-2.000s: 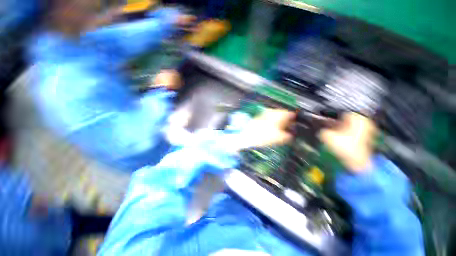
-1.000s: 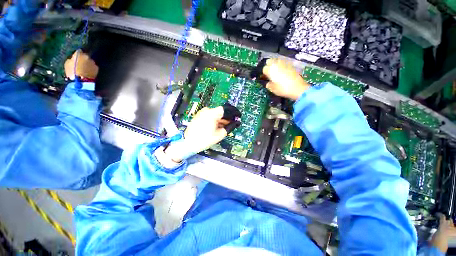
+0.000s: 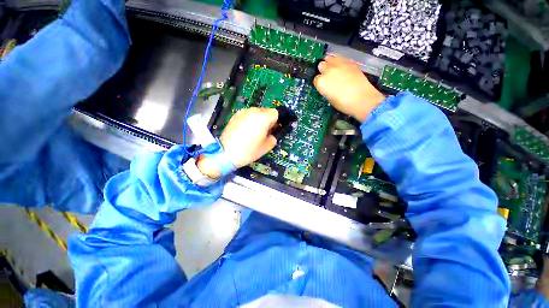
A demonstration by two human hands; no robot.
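A green circuit board (image 3: 307,135) crowded with small parts lies in a black solder pallet (image 3: 328,153) in front of me. My left hand (image 3: 250,137) is over the left half of the board, its fingers bent down, with black finger cots (image 3: 284,118) at the tips; whether it holds a part cannot be told. My right hand (image 3: 343,86) is at the board's upper right edge, beside the green board strip (image 3: 288,43) on the back rail. Its fingers are curled and the fingertips are mostly hidden, so its grip cannot be told.
Bins with light blocks (image 3: 400,27) and dark blocks (image 3: 472,51) stand behind the rail. A bright blue cord (image 3: 201,72) hangs left of the pallet. More boards (image 3: 521,198) lie to the right. Another person's blue sleeve (image 3: 60,90) reaches over the line at left.
The view has sharpened since the first frame. In the last second my left hand has shifted slightly up over the board. The neighbour's arm has moved, and their hand is no longer visible.
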